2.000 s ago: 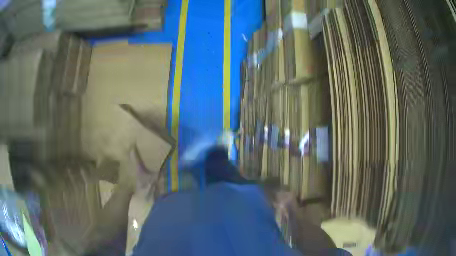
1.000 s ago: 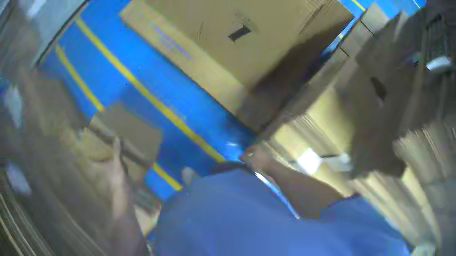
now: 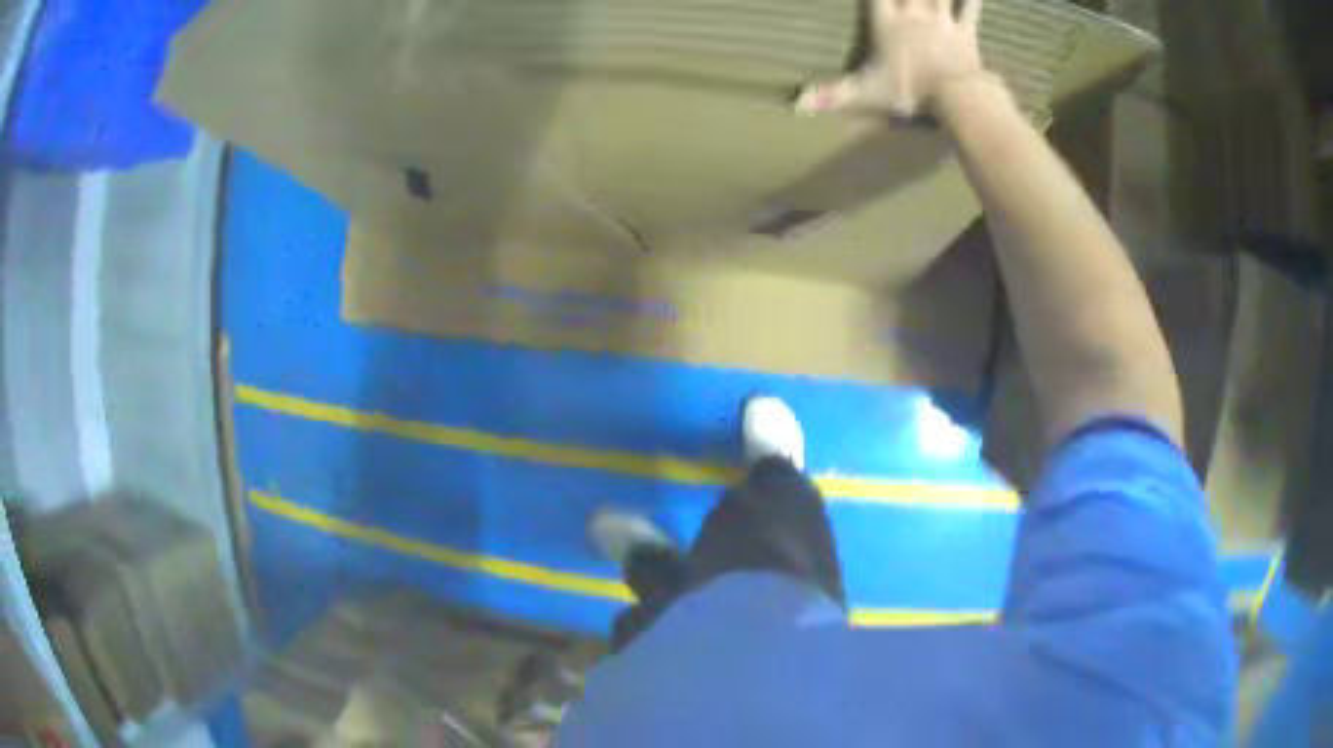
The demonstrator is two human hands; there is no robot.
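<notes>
A dense upright stack of flattened cartons leans across the top of the view, with dark printed marks on the front sheet. My right hand is at the upper right on the stack's sheet edges, thumb on the near side and fingers over the edges, their tips cut off by the picture's top. My left hand cannot be made out; a blurred brown carton surface lies at the bottom left.
My shoes stand on the blue floor between and beside two yellow lines. Grey-white sheeting is at the left, with brown cartons below it. More carton stacks are at the right.
The view has turned, so the flattened cartons now lie across the top. My right hand has moved from beside my body up onto them. My left hand, seen earlier at a small carton, no longer shows clearly.
</notes>
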